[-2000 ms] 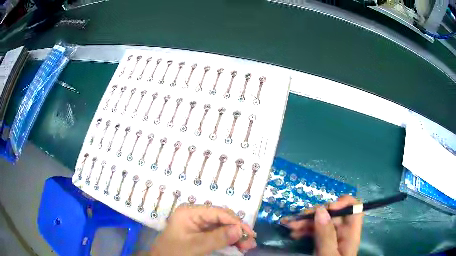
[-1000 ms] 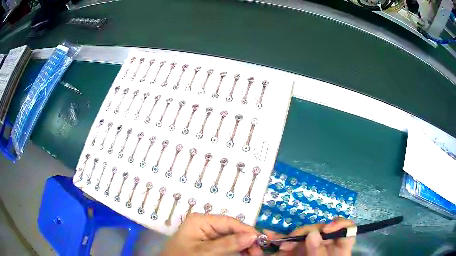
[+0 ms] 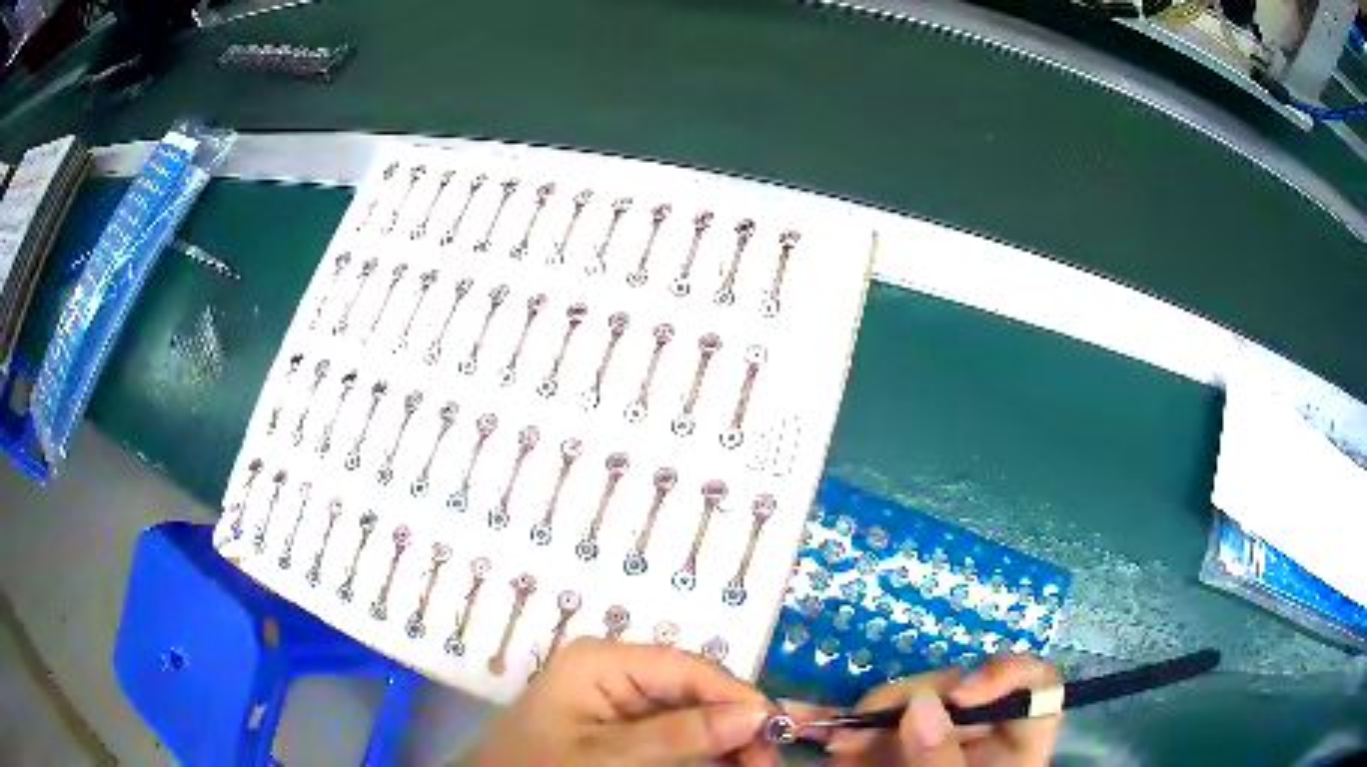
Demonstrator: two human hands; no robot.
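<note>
The white board [image 3: 600, 405] lies on the green bench and bears four rows of strip parts [image 3: 559, 487], reddish-brown with round heads. My left hand [image 3: 622, 712] is at the board's near edge and pinches a strip part by its round head [image 3: 778, 728]; the rest of that part is hidden by the fingers. My right hand [image 3: 975, 719] holds black tweezers [image 3: 1117, 686] with a pale band, their tip at the round head. The blue sheet [image 3: 915, 584], dotted with small discs, lies right of the board, just beyond my right hand.
A bagged blue pack [image 3: 120, 300], a thin pointed tool [image 3: 207, 258] and stacked boards [image 3: 38, 225] lie at left. A blue pack [image 3: 1297, 581] under white paper [image 3: 1292, 480] is at right. A pale rail [image 3: 1049, 307] borders the belt, which carries a clear tray [image 3: 285, 60]. A blue stool [image 3: 195, 629] stands below left.
Since two seconds ago, the tweezers moved left from over the blue sheet to the round head in my left hand. My left hand stays near the board's edge. The clear tray moved right on the belt.
</note>
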